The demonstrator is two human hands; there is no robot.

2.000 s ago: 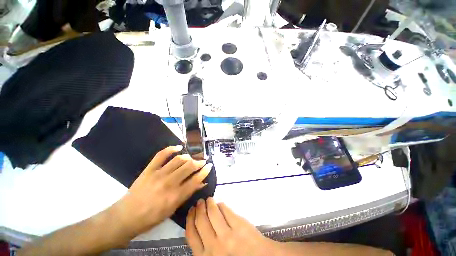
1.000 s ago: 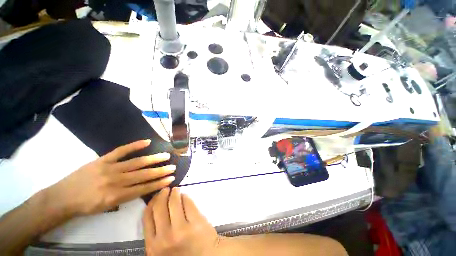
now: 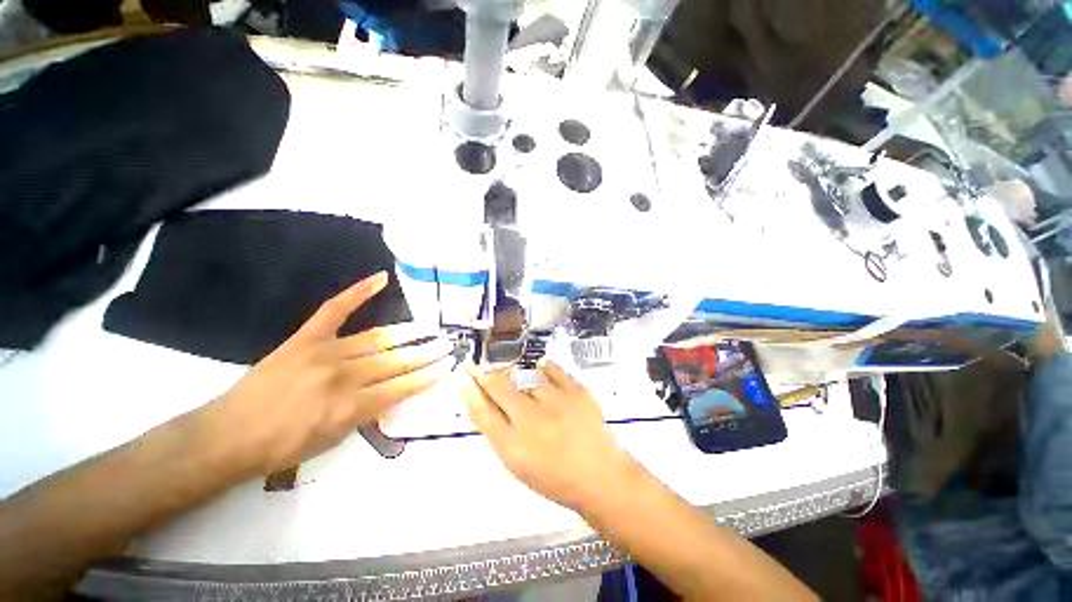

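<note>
A black, finely ribbed cut piece [image 3: 253,282] lies flat on the white table, left of the sewing machine's needle area. My left hand [image 3: 312,382] lies palm down over its near edge, fingers spread, fingertips reaching the presser foot. My right hand [image 3: 547,435] is just right of it, its fingertips at the front of the presser foot; whether they pinch fabric is hidden. The white sewing machine head [image 3: 694,253] with a blue stripe stands behind my hands. The needle is not clearly visible. A larger black fabric pile [image 3: 129,153] lies at the left.
A smartphone [image 3: 725,394] with a lit screen lies right of my right hand. A measuring scale [image 3: 494,562] runs along the table's front edge. A small brown strip [image 3: 282,479] shows below my left wrist. A person's blue sleeve [image 3: 1050,447] is at the far right.
The cut piece has turned and its near part has moved away from the front. My right hand has moved up from the near edge to the presser foot. The camera view has also shifted.
</note>
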